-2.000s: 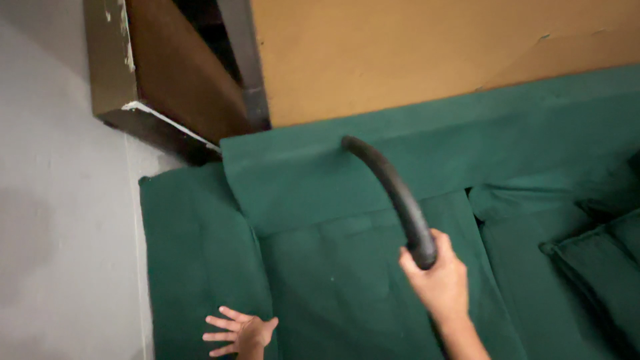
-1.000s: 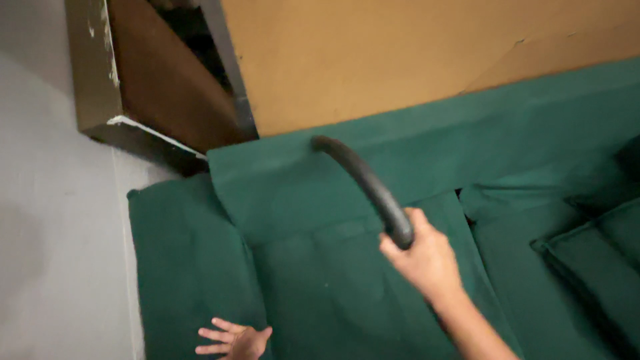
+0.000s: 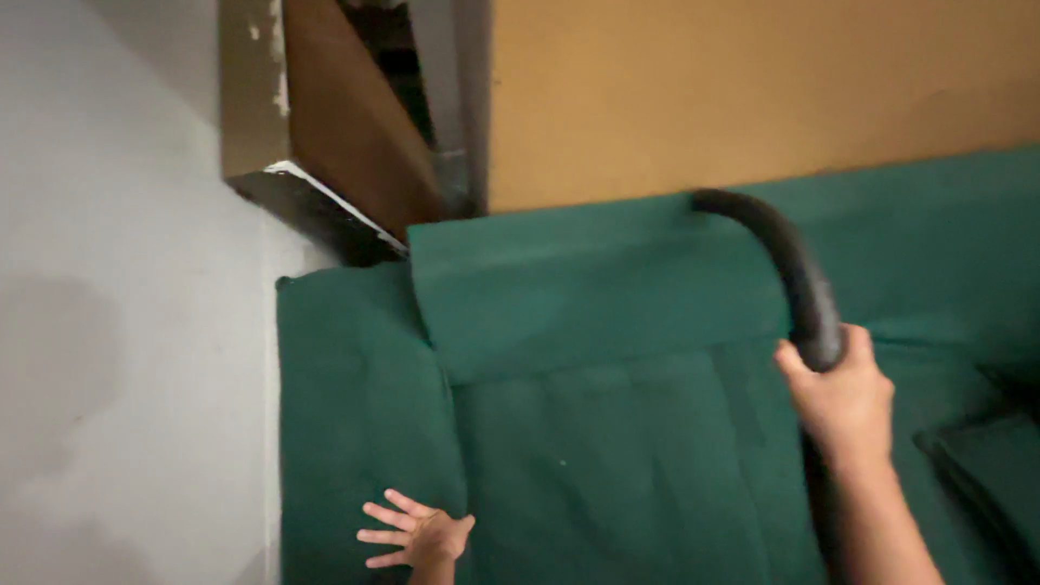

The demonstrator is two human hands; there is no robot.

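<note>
My right hand (image 3: 849, 398) grips the lower end of a curved black tube (image 3: 800, 268), which looks like a vacuum cleaner's handle or hose end. The tube arches up and left, and its far end lies at the top of the backrest of a green fabric sofa (image 3: 601, 301). Its lower continuation is mostly hidden behind my right forearm. At the lower left my left hand (image 3: 426, 532) has its fingers spread and holds nothing. It is over or on the sofa's left armrest, beside the seat; contact is unclear.
A tan board or panel (image 3: 731, 89) stands behind the backrest. A brown wooden cabinet or frame (image 3: 341, 122) with chipped edges is at the upper left, near the sofa's corner. A pale wall or floor surface (image 3: 130, 341) borders the left side. Dark green cushions (image 3: 991, 463) lie at the right.
The black tube and my right hand have moved right along the sofa's backrest since one second ago. My left hand stays spread over the armrest area.
</note>
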